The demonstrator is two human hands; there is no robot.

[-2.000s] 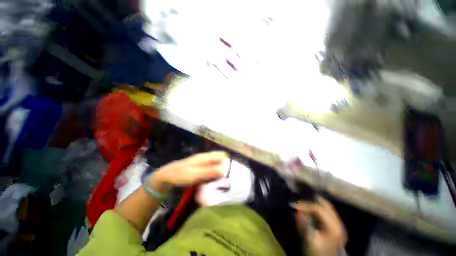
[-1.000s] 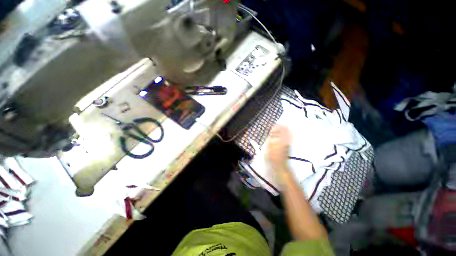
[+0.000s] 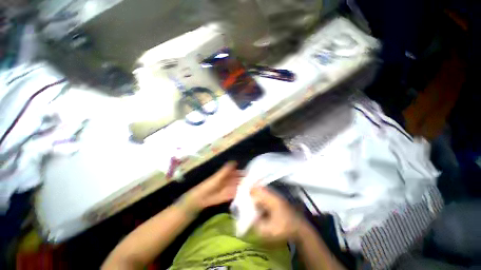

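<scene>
A white garment piece point(image 3: 263, 167) is bunched over my lap, with one part hanging down and another reaching toward the right-hand pile. My right hand point(image 3: 275, 213) is closed on it. My left hand point(image 3: 219, 185) is at its left edge, fingers extended; blur hides whether it grips the cloth. The right-hand pile of white pieces with dark lines point(image 3: 380, 174) lies low on patterned cloth. The scissors point(image 3: 199, 105) lie on the machine bed, not held. The view is blurred.
The smartphone point(image 3: 237, 82) and a slim red-and-black tool point(image 3: 273, 73) lie on the machine bed. A maroon offcut point(image 3: 173, 166) is at the worn table edge point(image 3: 211, 150). The left-hand pile point(image 3: 26, 121) is on the tabletop. The sewing machine point(image 3: 137, 31) stands behind.
My right hand has come from the right-hand pile to my lap with a white piece. My left hand, out of view a second ago, is now beside it. The view has shifted left.
</scene>
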